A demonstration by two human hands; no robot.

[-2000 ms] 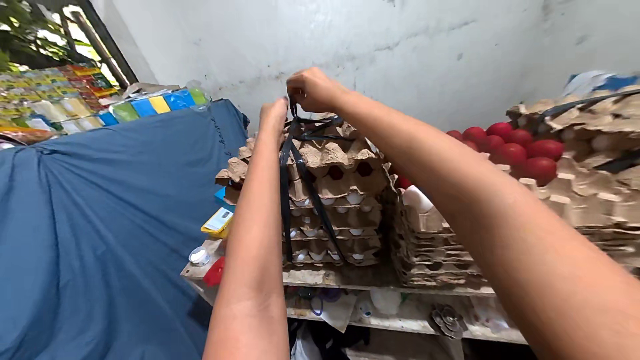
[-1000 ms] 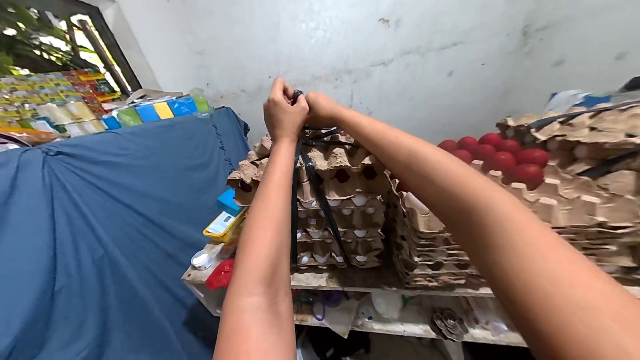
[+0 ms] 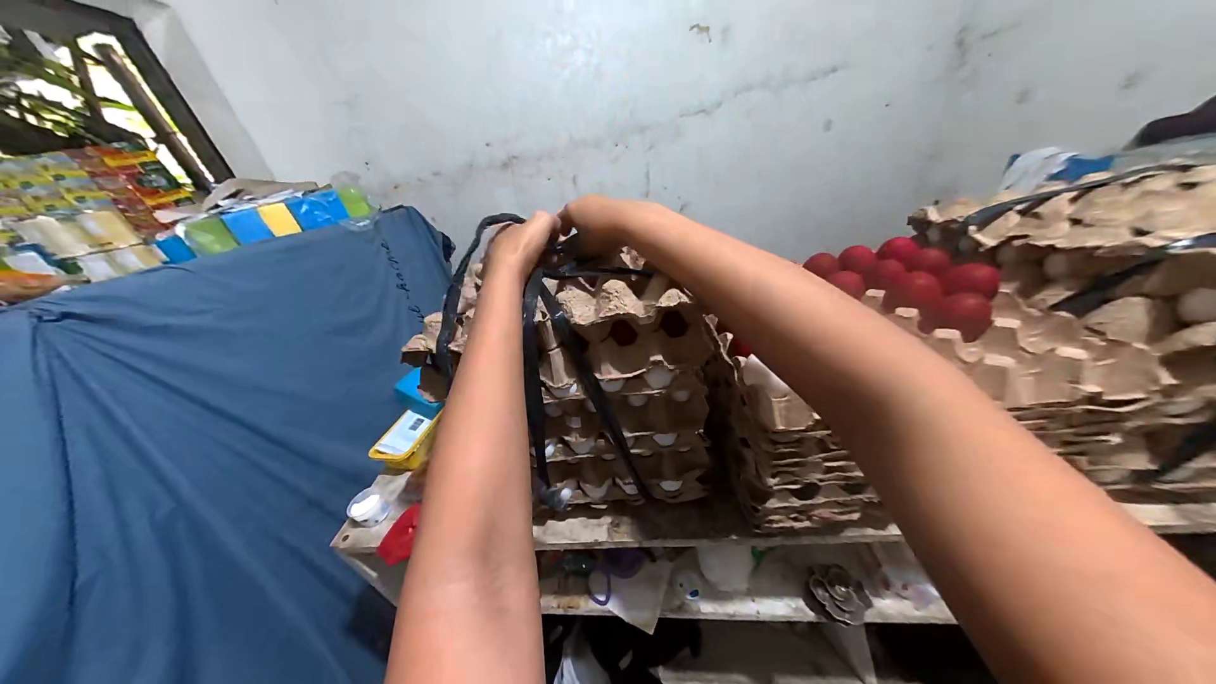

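A stack of cardboard egg trays (image 3: pixel 627 404) holding white eggs, with some red ones near the top, stands on a shelf. Black straps (image 3: pixel 591 385) run down its front and over its top. Above the top tray, my left hand (image 3: pixel 524 245) grips the black strap where it gathers, and a loop of it hangs to the left. Close beside it, my right hand (image 3: pixel 598 223) has its fingers bent at the same spot; its fingertips are partly hidden, so its hold is unclear. Red eggs (image 3: pixel 917 285) lie on the tray stack to the right.
The wooden shelf edge (image 3: pixel 722 541) runs below the stacks. At its left end are a yellow container (image 3: pixel 407 442), a round white lid (image 3: pixel 368 507) and a red item (image 3: pixel 399 535). A blue cloth (image 3: pixel 218 427) hangs at the left. Another strapped egg stack (image 3: pixel 1073 223) stands far right, before a wall.
A loop of black strap now shows left of my left hand, where none was plain before. Both hands remain close together above the stack.
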